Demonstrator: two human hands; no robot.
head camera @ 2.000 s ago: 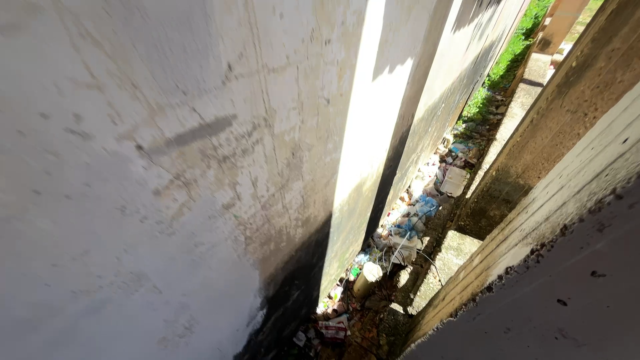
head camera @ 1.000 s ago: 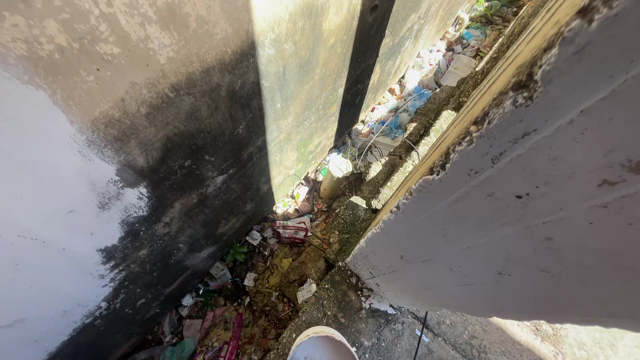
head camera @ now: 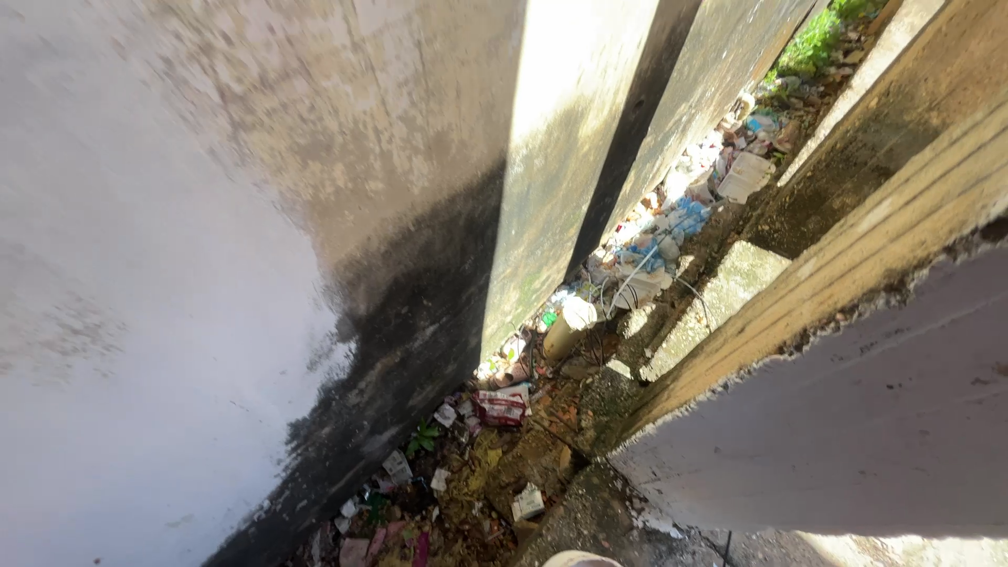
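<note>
Neither my left hand nor my right hand shows in the head view, so what they hold or touch is hidden. A tall wall fills the left side, white at the far left, bare and stained in the middle, blackened along its foot. On the right stands a second wall with a rough, chipped edge. A narrow strip of ground strewn with litter runs between them. A short upright pipe or post with a pale top stands among the litter. A rounded pale object just enters at the bottom edge.
Blue plastic bags, a white container, a red and white packet and a small box lie in the gap. Wires curve near the pipe. Concrete ledges line the right side, and green plants grow at the far end.
The view has swung down and then partly back up. The pale rounded object at the bottom edge shows less than one second ago.
</note>
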